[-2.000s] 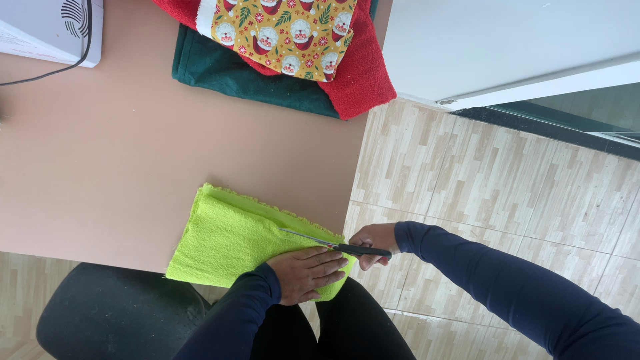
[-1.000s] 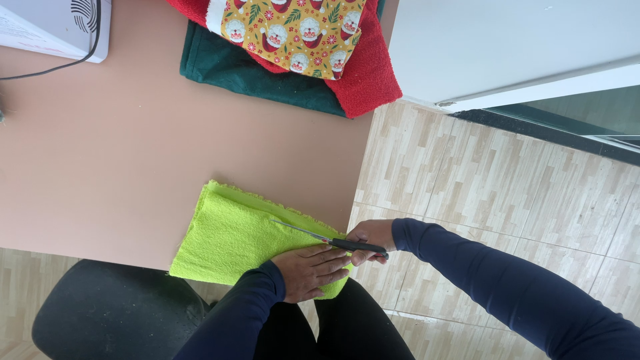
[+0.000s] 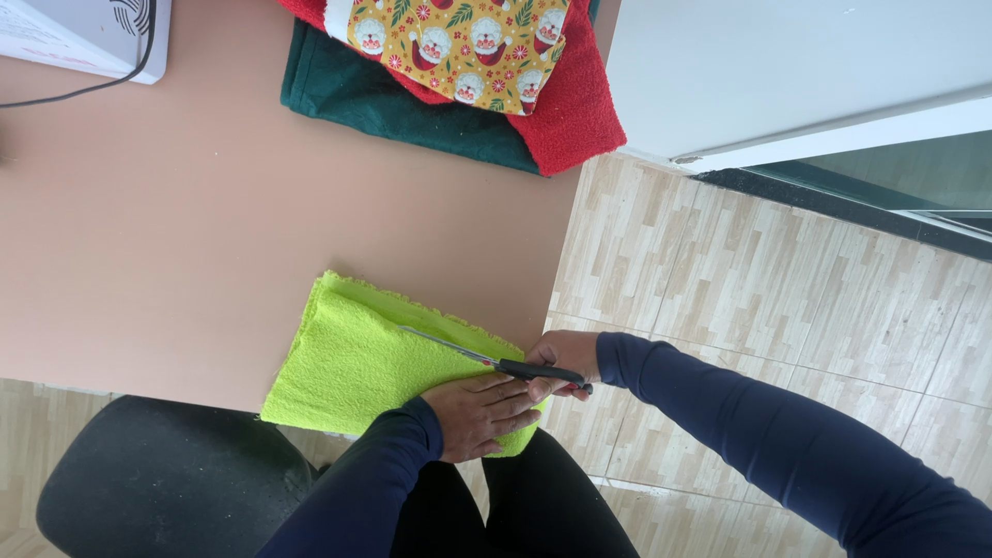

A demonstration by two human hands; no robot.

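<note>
A folded lime-green terry cloth (image 3: 349,356) lies at the table's near right corner, its long upper edge frayed. Black-handled scissors (image 3: 535,370) rest across the cloth, blades pointing up and left; the blades look nearly together. My right hand (image 3: 562,360), at the table's right edge, grips the scissors' handles. Pressed flat on the cloth's lower right part is my left hand (image 3: 484,415), fingers toward the scissors and nothing visible in its grasp. Part of the cloth hangs past the table's front edge.
Folded dark green fabric (image 3: 403,116), red fleece (image 3: 573,124) and Santa-print yellow fabric (image 3: 473,54) are stacked at the table's far side. A white object (image 3: 85,39) with a black cable (image 3: 116,80) stands far left. A dark chair (image 3: 170,473) is near the front edge; a white panel (image 3: 775,70) rises at right.
</note>
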